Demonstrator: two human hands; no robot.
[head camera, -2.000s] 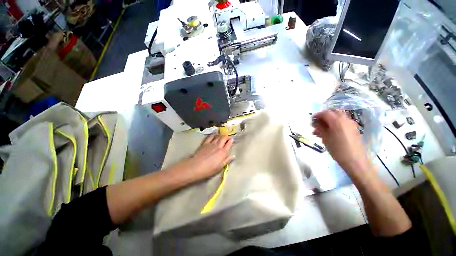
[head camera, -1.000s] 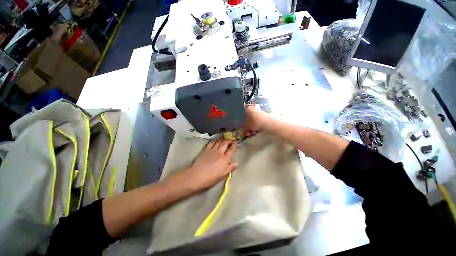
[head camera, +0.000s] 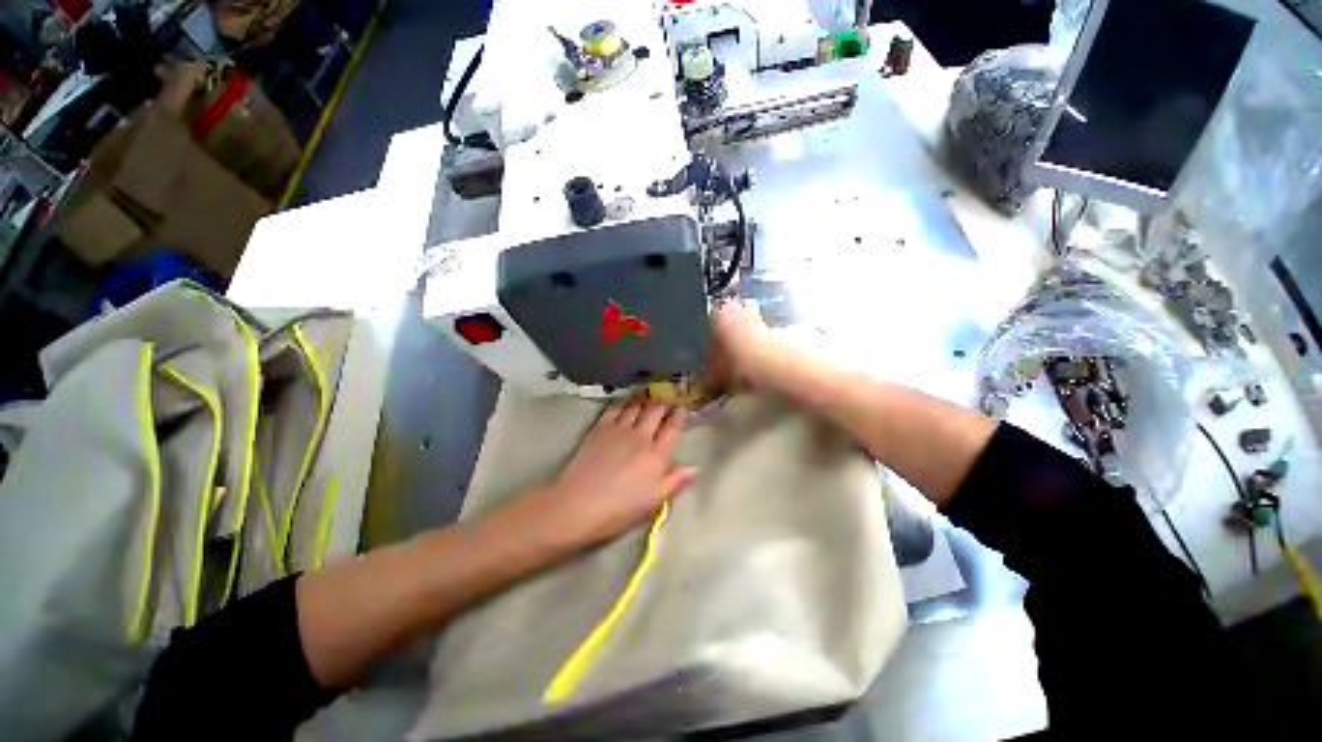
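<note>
A beige bag body (head camera: 768, 565) with a yellow edge binding (head camera: 616, 616) lies on the metal plate, its top edge under the head of the pattern sewing machine (head camera: 602, 297). My left hand (head camera: 626, 461) lies on the bag with fingertips by the yellow-brass work clamp (head camera: 667, 392). Its fingers are slightly apart and hold nothing that I can see. My right hand (head camera: 737, 348) is at the right side of the machine head, close to the clamp. Its fingertips are partly hidden behind the head, so I cannot tell what they hold.
Stacked beige bags with yellow edges (head camera: 218, 435) lie at left. An open plastic bag of dark hardware (head camera: 1087, 406), loose hardware (head camera: 1203, 305) and a control panel (head camera: 1145, 94) are at right. Thread cones (head camera: 848, 45) stand behind the machine. Cartons (head camera: 145, 189) are on the floor at far left.
My right hand has moved from near the plastic hardware bag to the machine head and stays there. My left hand has stayed by the clamp. The thin tool right of the bag is no longer visible.
</note>
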